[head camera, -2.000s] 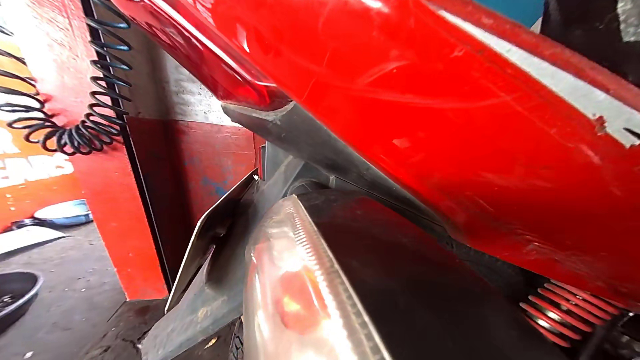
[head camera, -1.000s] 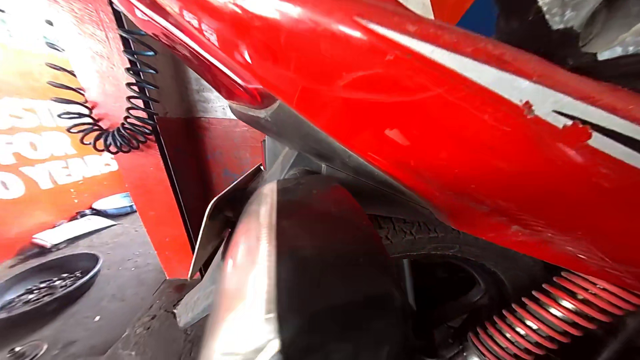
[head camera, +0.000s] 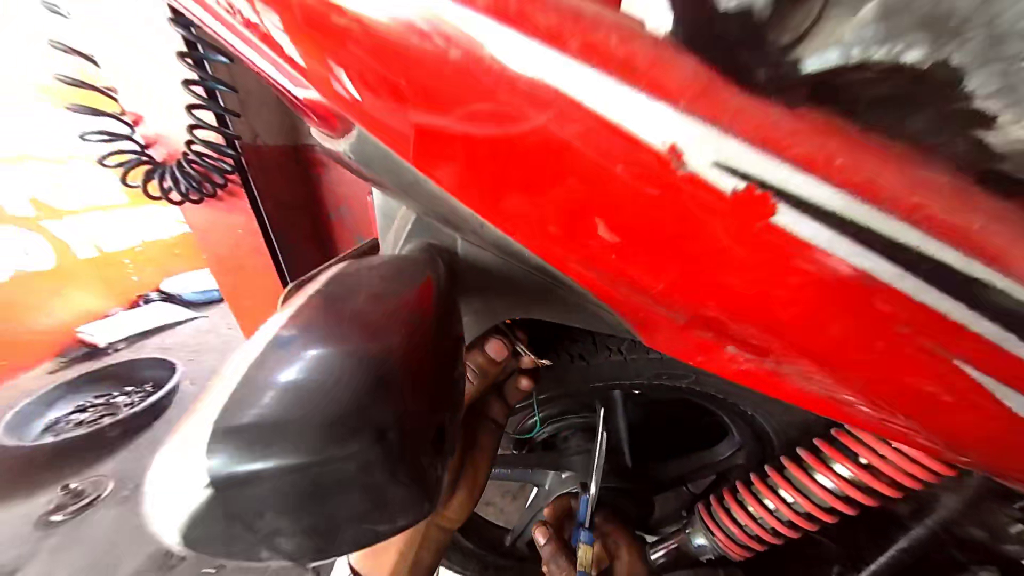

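Behind the black housing of a turn signal lamp (head camera: 328,424), my left hand (head camera: 500,372) pinches thin wire ends (head camera: 524,350) between thumb and fingers. The lamp hides part of that hand and forearm. A thin green wire (head camera: 536,416) curves below the fingertips. Lower and to the right, in front of the wheel (head camera: 640,432), my right hand (head camera: 592,536) grips a slim metal-bladed tool (head camera: 597,460) with a blue and yellowish handle, its blade pointing up. The blade stands apart from the wires. Above both hands slants the motorcycle's red side panel (head camera: 576,200).
A red coil spring of a shock absorber (head camera: 808,488) sits right of my right hand. On the floor at left are a round pan (head camera: 152,400) of small metal parts and a small round metal part (head camera: 76,500). A coiled black hose (head camera: 192,172) hangs at upper left.
Both hands have come into view below the red panel, the left with wire ends, the right with the bladed tool. Neither shows in the earlier frames. The view has shifted, showing more of the wheel.
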